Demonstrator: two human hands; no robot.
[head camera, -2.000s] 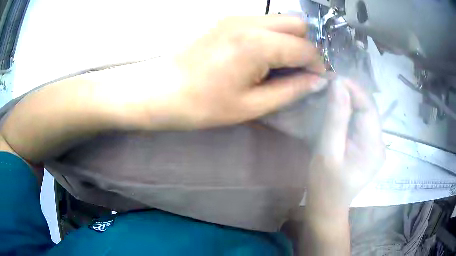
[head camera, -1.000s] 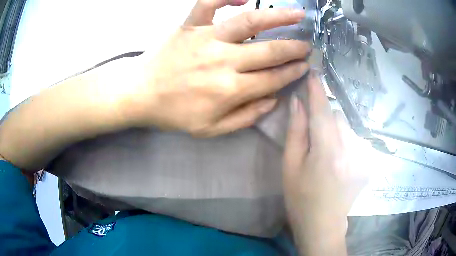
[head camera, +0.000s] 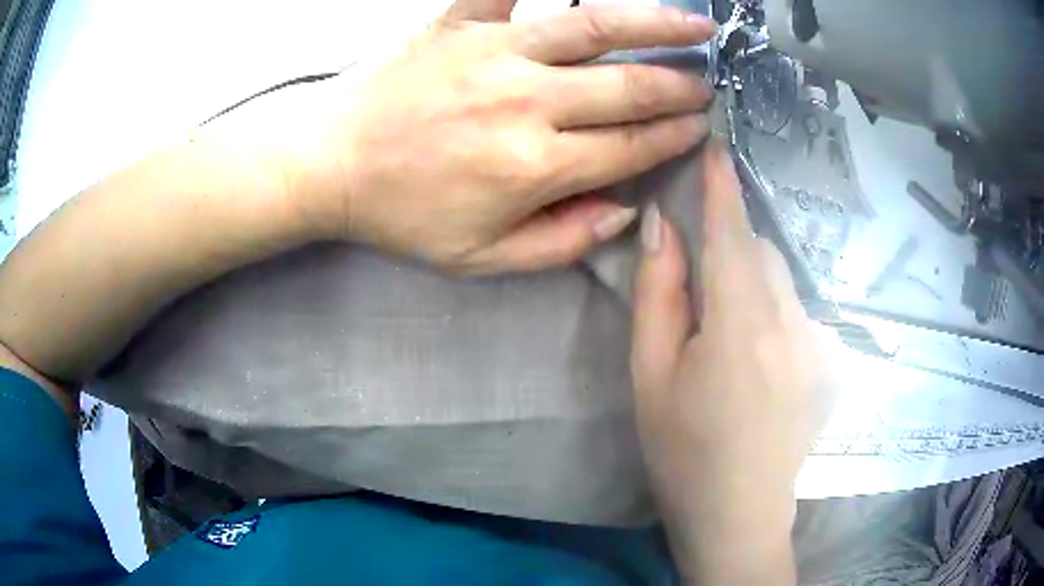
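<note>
A grey garment panel (head camera: 458, 343) lies across the table edge and hangs over the lap. My left hand (head camera: 492, 149) lies flat on it with fingers spread, fingertips beside the presser foot and needle area (head camera: 724, 57). My right hand (head camera: 727, 343) is slightly blurred and grips the panel's edge between thumb and forefinger, just below the left fingertips. A narrow grey-brown band (head camera: 778, 235) runs down and right from the foot. The fabric under my left palm is hidden.
The sewing machine head (head camera: 927, 57) fills the upper right. A slotted metal guide plate (head camera: 819, 172) lies right of the foot. The white table (head camera: 916, 441) has a printed ruler scale at its curved edge. Crumpled grey pieces (head camera: 916, 527) lie below at the lower right.
Since two seconds ago both hands have moved left and my left fingers have spread out over the fabric. In the last second the hands and cloth have shifted slightly upward.
</note>
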